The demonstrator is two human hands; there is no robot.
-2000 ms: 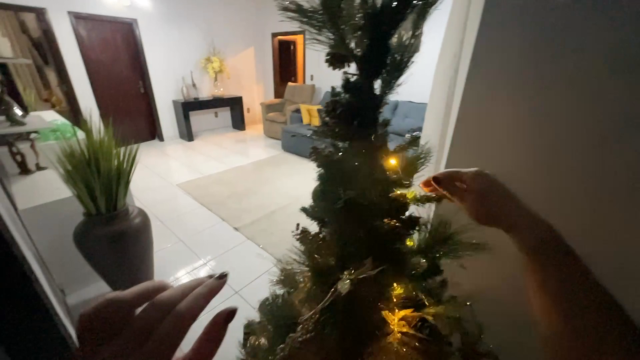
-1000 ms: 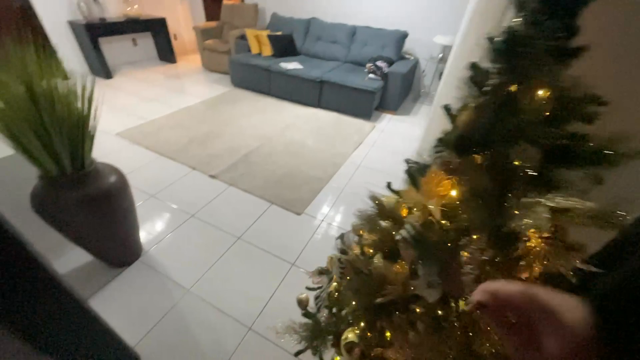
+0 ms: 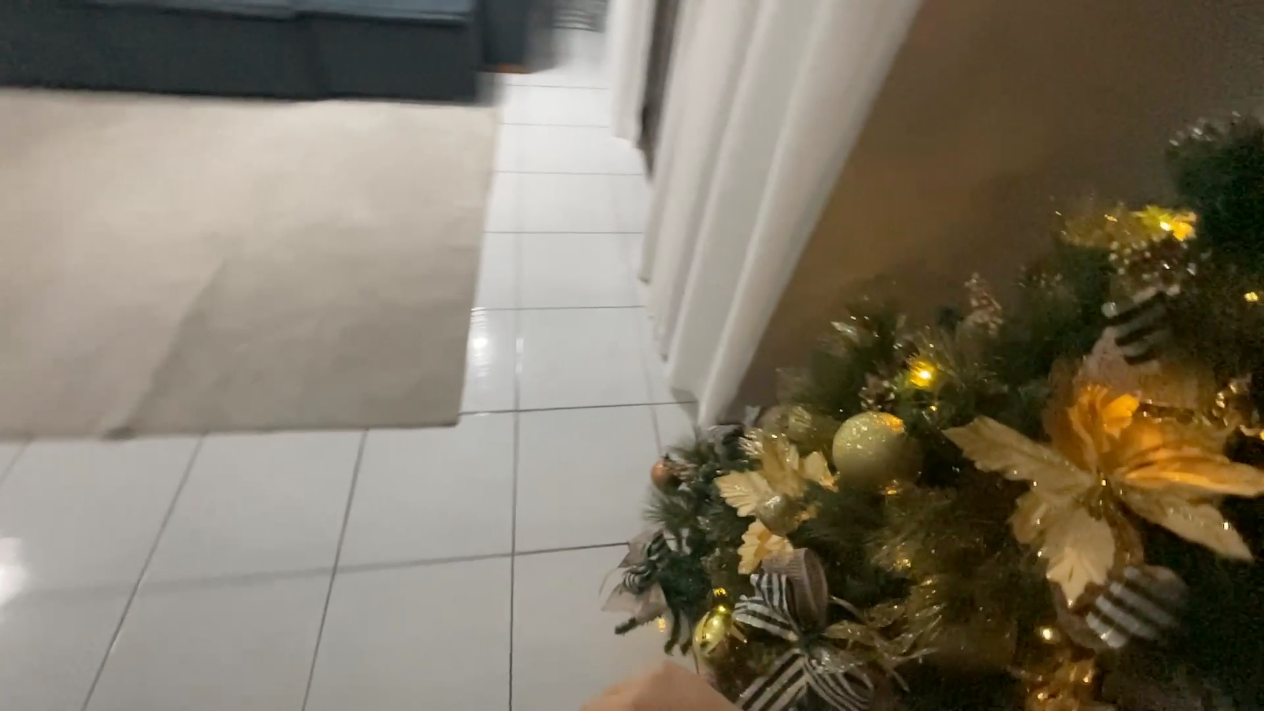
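At the bottom edge, only a small part of a hand shows, seemingly my right hand (image 3: 664,691); its fingers and anything it holds are hidden. It is beside the lower left of a decorated Christmas tree (image 3: 908,553). My left hand is out of view. Just right of the visible hand is a black-and-white striped ribbon bow (image 3: 810,671). A shiny gold bauble (image 3: 713,630) hangs above the hand. Higher up are a glittery round bauble (image 3: 871,449) and a large gold artificial poinsettia (image 3: 1101,484). Small yellow lights glow among the branches.
White curtains (image 3: 750,197) hang behind the tree, next to a brownish wall (image 3: 948,168). Glossy white floor tiles (image 3: 425,612) lie to the left. Beyond them are a beige rug (image 3: 296,267) and a dark blue sofa (image 3: 237,44).
The view has swung down and right, closer to the tree's lower branches. Two seconds ago my right hand touched a higher branch and my left hand was visible; the left is now out of view.
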